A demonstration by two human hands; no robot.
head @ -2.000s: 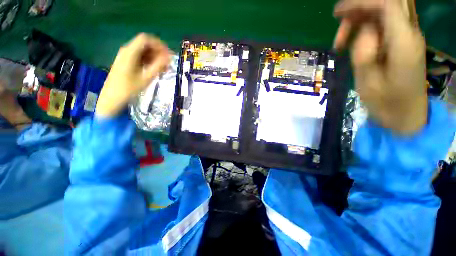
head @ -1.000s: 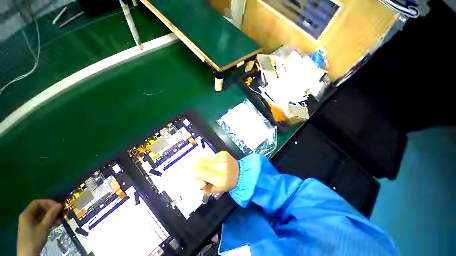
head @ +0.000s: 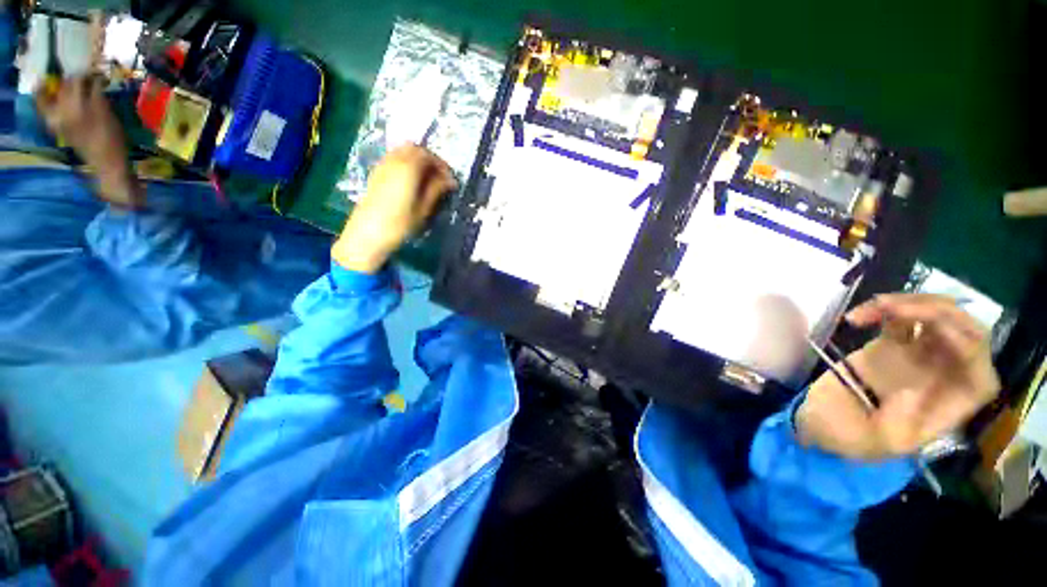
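Observation:
Two open tablets, a left one [head: 563,229] and a right one [head: 746,281], lie side by side on a black pad [head: 626,275]. Each has a circuit board at the top and a large white area. My left hand [head: 396,204] is at the lower edge of the left plastic bag [head: 402,98], left of the left tablet, fingers curled together; whether they hold anything cannot be told. My right hand [head: 907,373] is beside the right tablet's lower right corner, with thin tweezers [head: 844,373] across it, pointing at the tablet. The hand is partly blurred.
A neighbour's hand [head: 86,120] and blue sleeve are at the left. A blue wired box [head: 270,109] and red and yellow parts stand beside them. The right plastic bag [head: 953,298] shows behind my right hand. A brown box [head: 218,413] is at lower left.
The view has swung back left from the right side of the bench. My right hand has moved off the right tablet's white area to its right, and tweezers now show in it.

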